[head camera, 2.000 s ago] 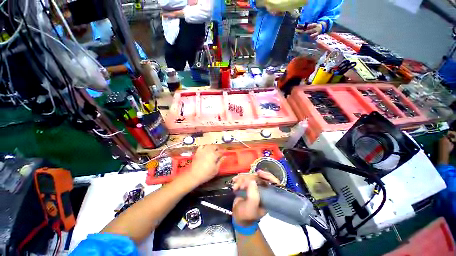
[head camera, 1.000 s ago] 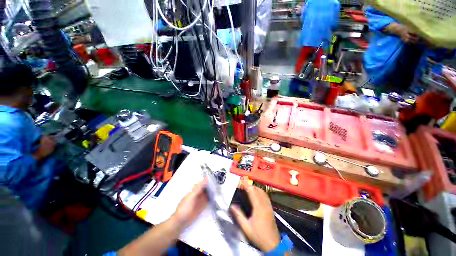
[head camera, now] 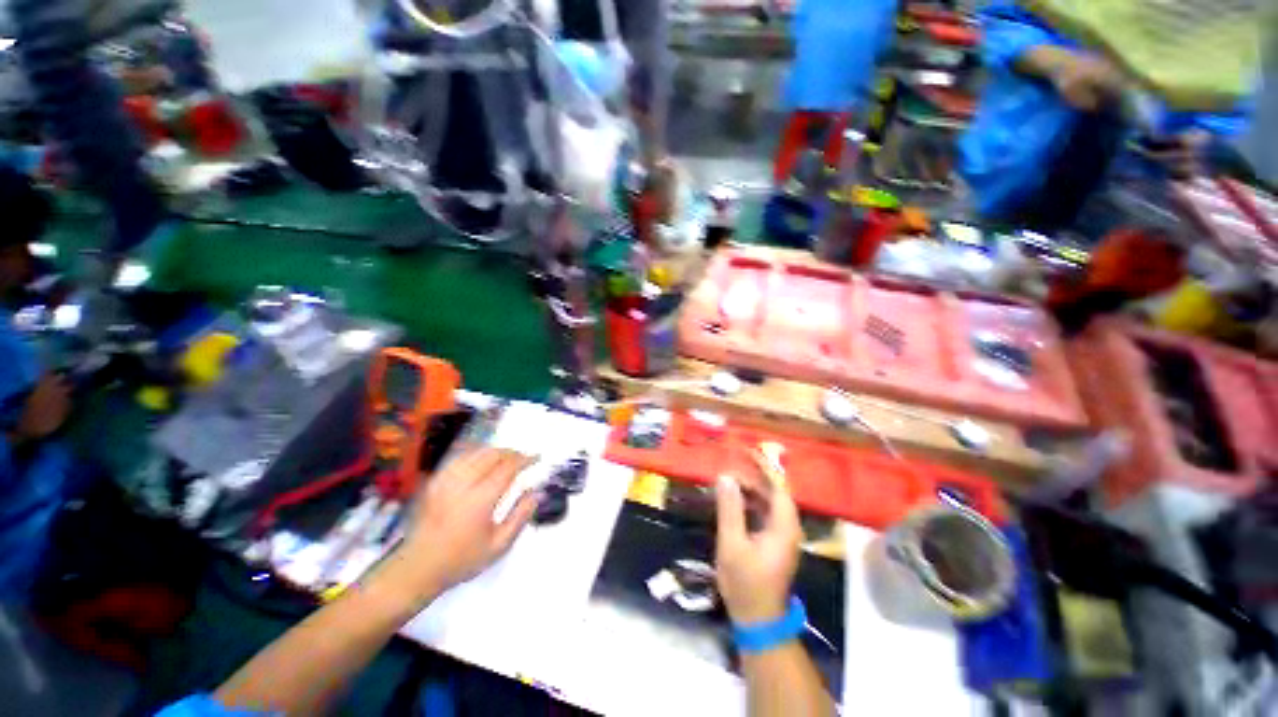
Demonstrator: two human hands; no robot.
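Note:
My left hand is over the white sheet, palm down. Its fingers are apart beside small dark units; whether it touches them is unclear through the blur. My right hand, with a blue band at the wrist, is above the black mat. Its thumb and fingers are apart and I see nothing held. A small silver and white unit lies on the mat just left of it. A small white piece shows at the red-orange tray, close behind my right fingertips.
An orange multimeter with leads lies left. A pen cup stands behind. A pink compartment tray sits on a wooden shelf. A round tub stands right of the mat, near black cables. People in blue are at the left edge and behind.
The view has swung left since the first frame. The grey tool seen in my right hand then is gone from it. My hands, close together around a grey blurred object one second ago, are now apart.

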